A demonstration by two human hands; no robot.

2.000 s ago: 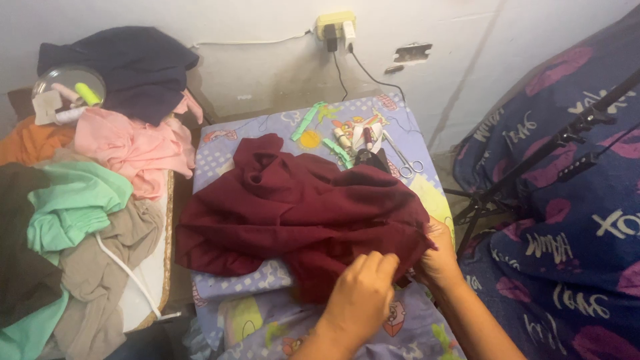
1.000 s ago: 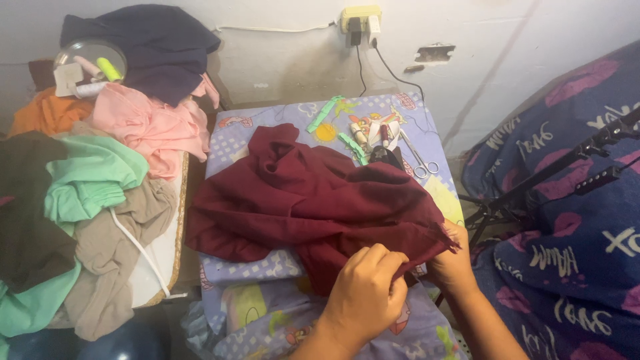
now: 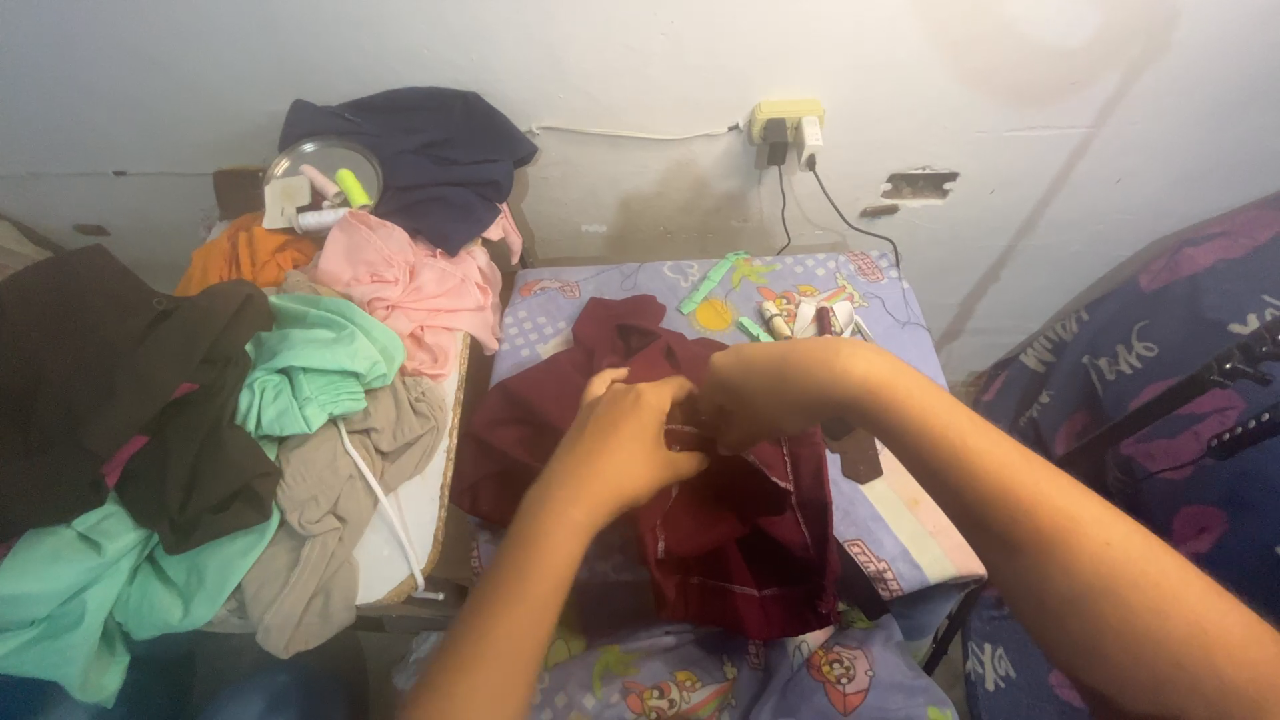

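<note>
A maroon cloth garment point(image 3: 740, 560) lies bunched on a table with a cartoon-print cover point(image 3: 540, 310), its pale-stitched seams showing. My left hand point(image 3: 625, 435) grips the cloth near its middle, thumb and fingers pinching a fold. Close beside it, my right hand point(image 3: 755, 390) is closed on the same garment, its fingertips partly hidden. Behind my right hand are thread spools point(image 3: 775, 318), a green measuring tape point(image 3: 712, 283) and a yellow round piece point(image 3: 714, 315). The scissors seen earlier are hidden by my right arm.
At left, a board point(image 3: 400, 500) bears heaped clothes, among them a mint green cloth point(image 3: 320, 360) and a pink cloth point(image 3: 410, 280). A clear round container point(image 3: 325, 165) holds spools. Plugs sit in a wall outlet point(image 3: 788, 108). A black stand point(image 3: 1160, 410) is at right.
Both hands have moved from the garment's right edge to its middle, and the right arm now reaches across the table. The garment has been turned so seams show. The view has shifted.
</note>
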